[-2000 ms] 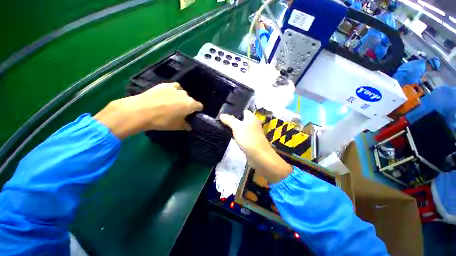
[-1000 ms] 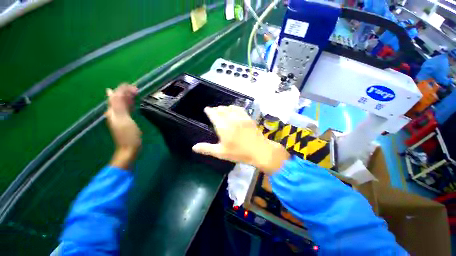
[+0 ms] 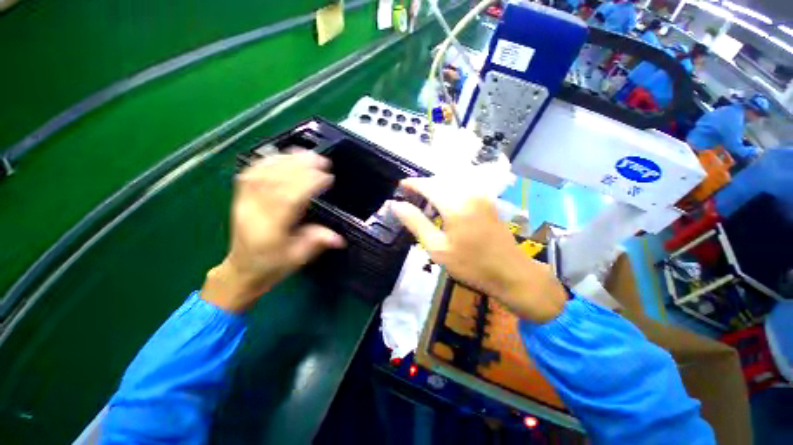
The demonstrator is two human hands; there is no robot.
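A stack of black plastic housings (image 3: 369, 261) stands on the dark green bench, its top housing showing a large dark window. My left hand (image 3: 283, 213) is blurred over the stack's left part, fingers spread and thumb apart; whether it touches is unclear. My right hand (image 3: 461, 230) is at the stack's right end, thumb and fingers apart around the top housing's corner; whether it grips is unclear. To the right, an orange fixture (image 3: 513, 348) shows through a black housing with a thin tan rim around it, partly hidden by my right forearm.
The blue machine head (image 3: 535, 39) and white gantry beam (image 3: 604, 148) stand behind. A white tray with round holes (image 3: 391, 122) lies behind the stack. White crumpled wrap (image 3: 409, 304) lies between stack and fixture. An open carton (image 3: 713, 382) is at right. People in blue sit farther back.
My left hand has moved right, from beside the stack to over it. My right hand has moved right to the stack's end. More of the orange fixture shows.
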